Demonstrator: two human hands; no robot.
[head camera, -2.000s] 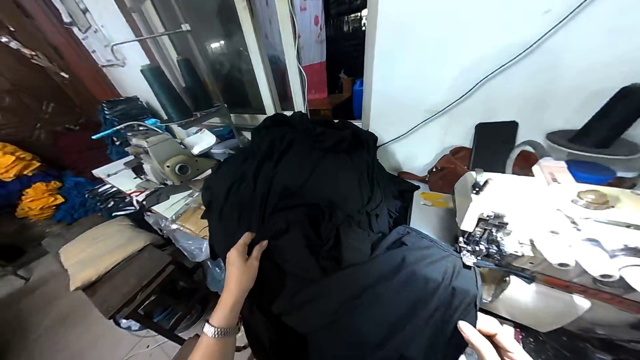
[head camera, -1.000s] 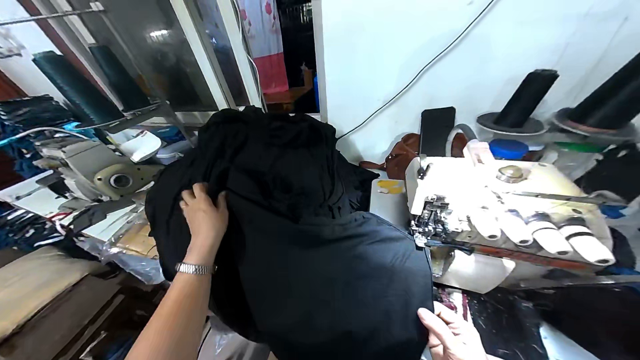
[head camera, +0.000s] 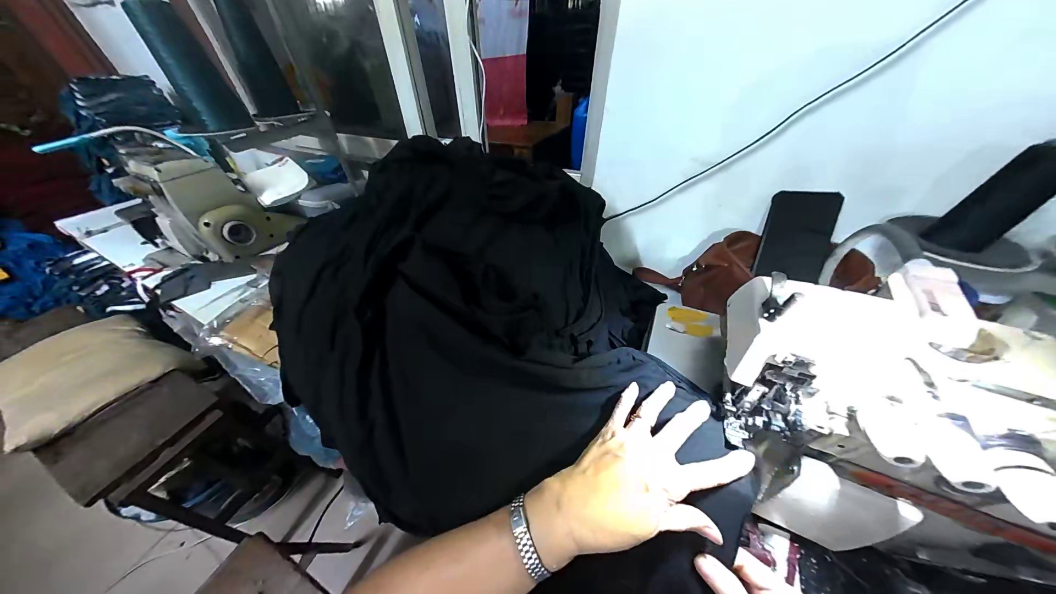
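Note:
A large heap of black fabric (head camera: 462, 330) fills the middle of the view, its lower right part spread flat beside an overlock sewing machine (head camera: 833, 355). My left hand (head camera: 652, 478), with a metal watch band at the wrist, lies palm down on that flat part, fingers spread. At the bottom edge is my right hand (head camera: 747, 573), mostly cut off by the frame; its thumb and fingers hold the fabric's edge. The machine's needle and looper area (head camera: 771, 400) is just right of the fabric edge.
Behind the machine are a brown leather bag (head camera: 719, 268), a black phone (head camera: 799, 235) and a black thread cone (head camera: 990, 198). Another sewing machine (head camera: 223, 214) stands at the left. A beige cushion (head camera: 91, 371) rests on a wooden stool (head camera: 132, 429) at lower left.
My left hand has moved from the left part of the heap to the flat fabric near the machine. My right hand stays at the fabric's lower right edge.

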